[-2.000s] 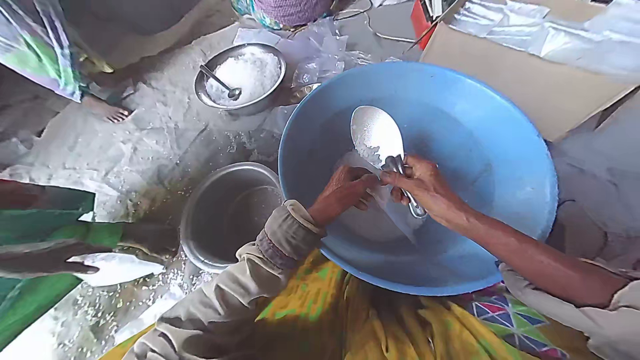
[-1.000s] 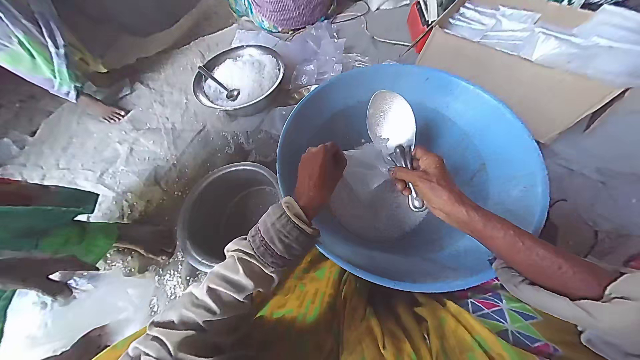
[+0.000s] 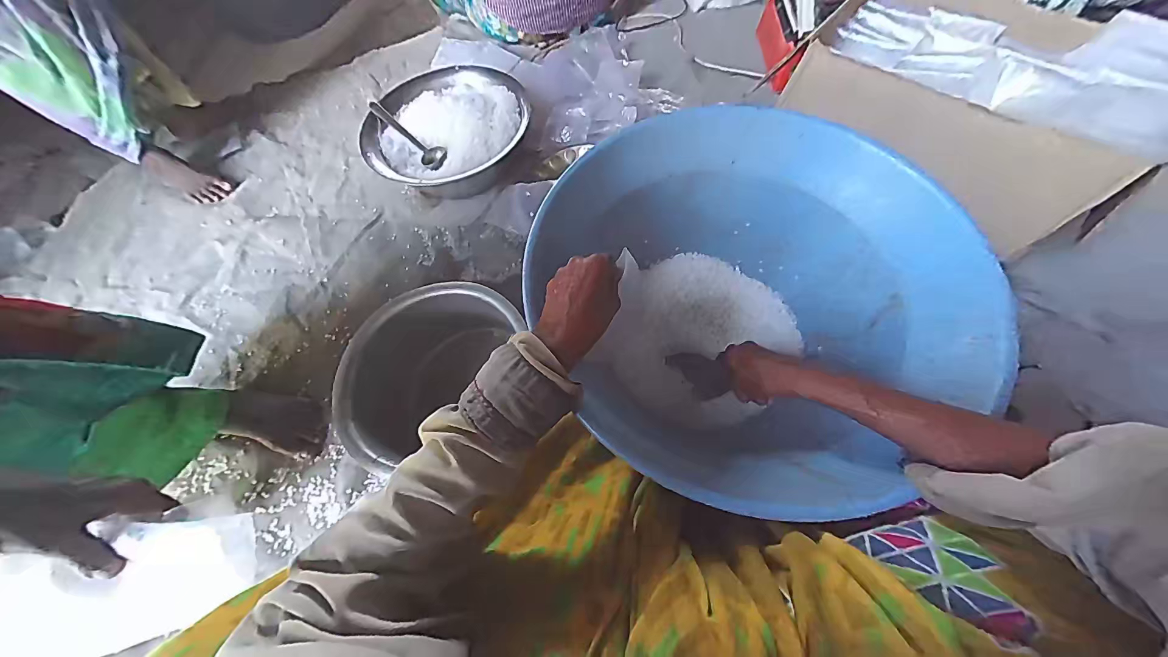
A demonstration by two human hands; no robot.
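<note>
A large blue plastic basin [image 3: 876,265] holds a heap of white granules [image 3: 712,301]. Over its left side my left hand [image 3: 581,306] is closed on the edge of a clear plastic bag [image 3: 625,315], which hangs beside the heap. My right hand [image 3: 753,372] grips a metal scoop [image 3: 701,372], whose dark bowl is turned down into the granules; its far edge is partly hidden by them.
Left of the basin stands a deep metal pot [image 3: 392,365]. Behind it, a steel bowl [image 3: 370,151] holds white granules and a spoon [image 3: 401,128]. A cardboard box [image 3: 912,137] with plastic bags [image 3: 1013,73] lies at right. A co-worker's hand [image 3: 100,520] is at lower left; another person's foot [image 3: 187,175] rests farther back.
My right hand has lowered the scoop from above the basin into the granules. My left hand, earlier close to the right one, has moved left and holds the bag's edge.
</note>
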